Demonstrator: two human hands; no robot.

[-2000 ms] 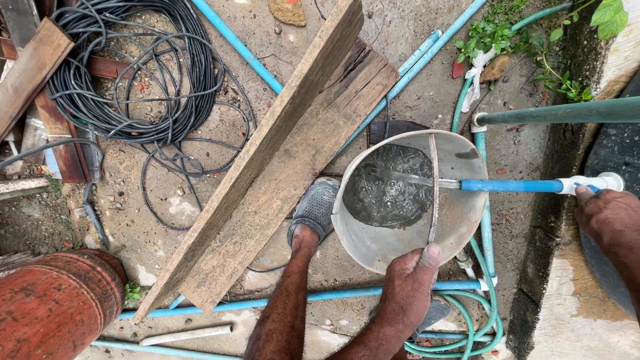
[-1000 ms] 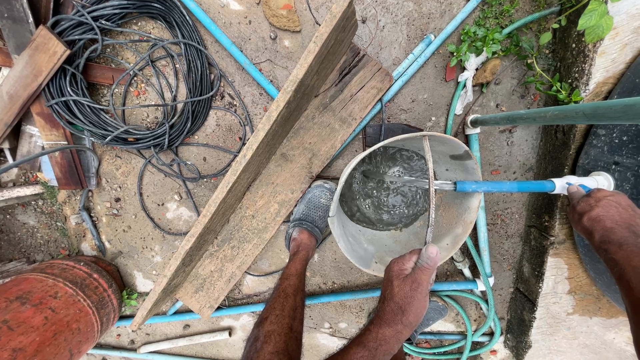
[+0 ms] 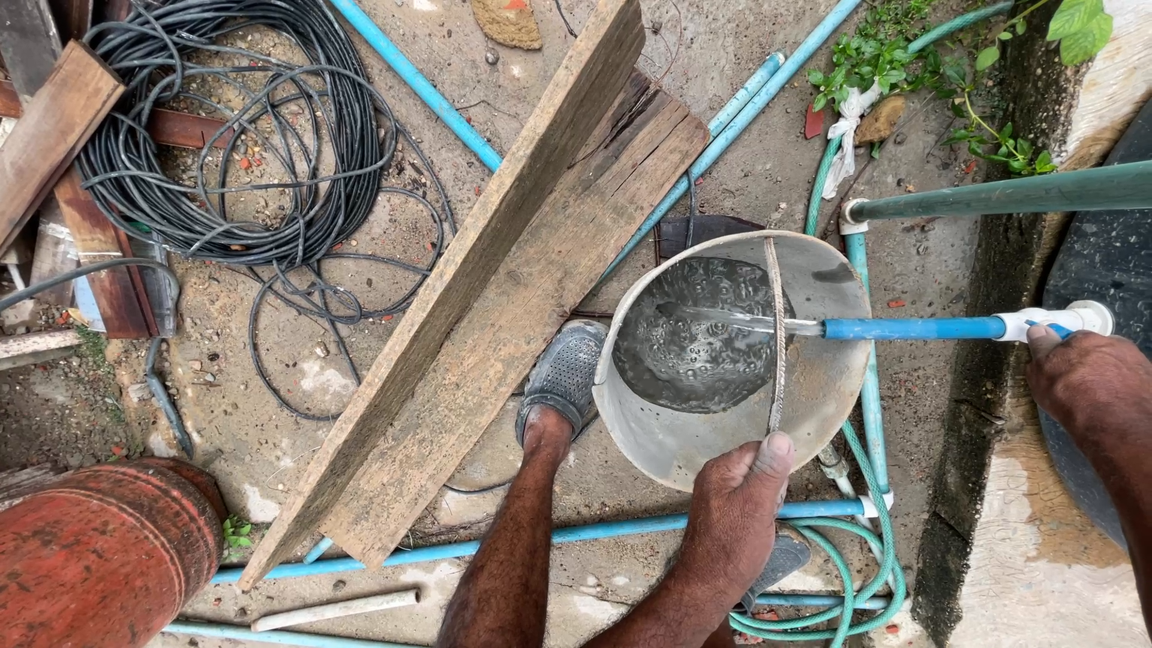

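A grey bucket (image 3: pixel 823 387) with water in it leans toward the camera, right of centre. My left hand (image 3: pixel 742 495) is closed around the lower end of its twisted metal rebar handle (image 3: pixel 778 333), at the near rim. Water streams into the bucket from the end of a blue plastic pipe (image 3: pixel 909 328). At the right, my right hand (image 3: pixel 1084 369) has its thumb and fingers on the blue lever of a white plastic valve (image 3: pixel 1071 317) on that pipe. Most of its fingers are hidden.
Two wooden planks (image 3: pixel 504 297) lie left of the bucket, beside my shod foot. Coiled black cable (image 3: pixel 333 171) is at upper left, a red barrel (image 3: pixel 99 549) at lower left. Blue pipes (image 3: pixel 612 533) and a green hose (image 3: pixel 891 540) run along the ground. A concrete ledge (image 3: pixel 1035 540) is at right.
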